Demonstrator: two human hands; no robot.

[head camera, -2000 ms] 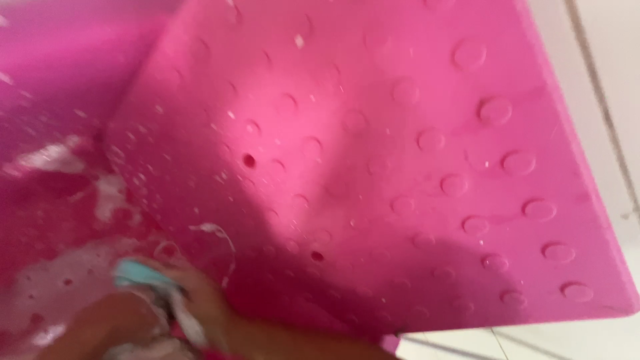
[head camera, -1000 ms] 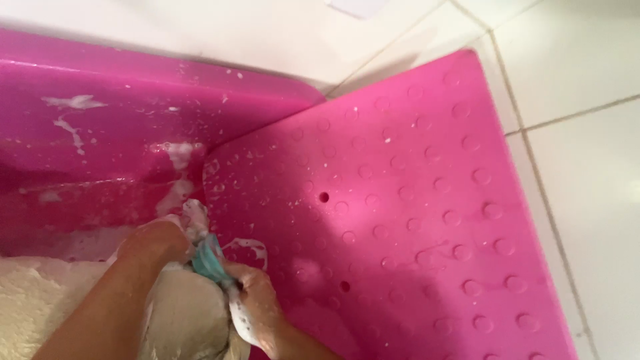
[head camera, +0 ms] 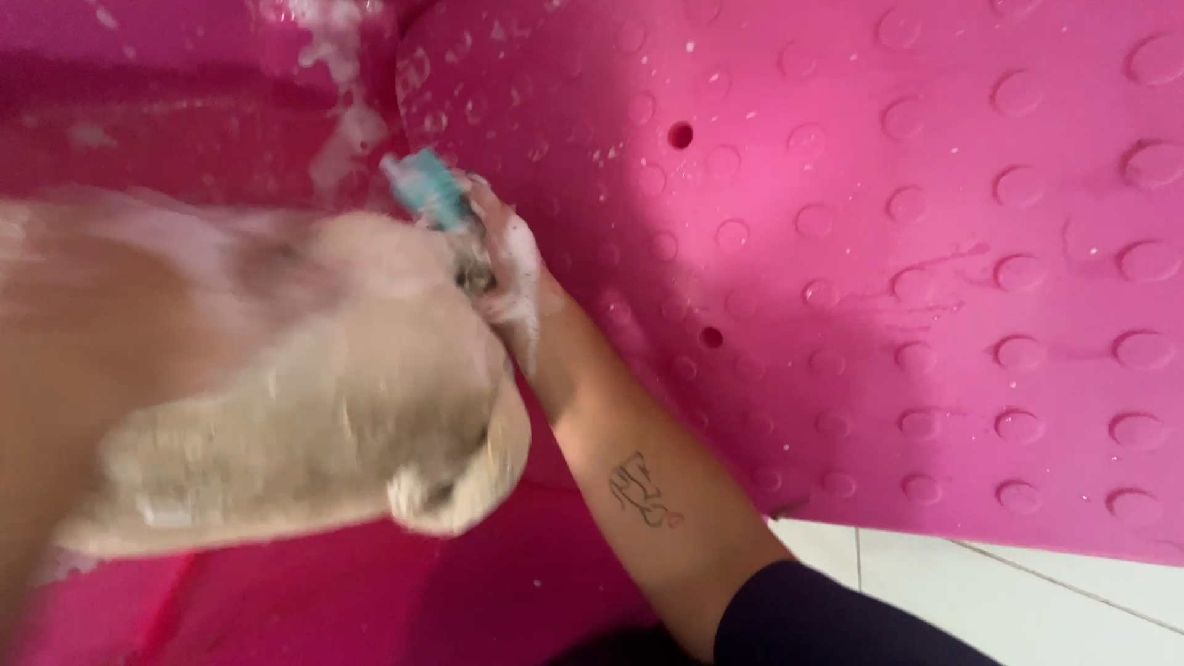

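Note:
A wet, cream-coated dog [head camera: 370, 370] stands in a pink plastic tub, seen from above, its coat soapy. My right hand [head camera: 504, 250] is at the dog's muzzle, with foam on its fingers and wrist; the fingers are curled about the muzzle. Around the muzzle, beside those fingers, is a teal item [head camera: 430, 188], blurred, perhaps a muzzle band or brush. My left hand [head camera: 277, 264] is strongly blurred and lies on the dog's wet back or neck. Whether its fingers grip anything cannot be told.
A pink ramp-like panel [head camera: 860, 277] with raised round bumps and small holes fills the right side. Foam [head camera: 347, 139] clings to the tub's wall [head camera: 185, 139] at upper left. White floor tiles [head camera: 1036, 592] show at lower right.
My left hand has moved from beside the teal item back onto the dog's body. More of the dog is in view. The view has shifted strongly.

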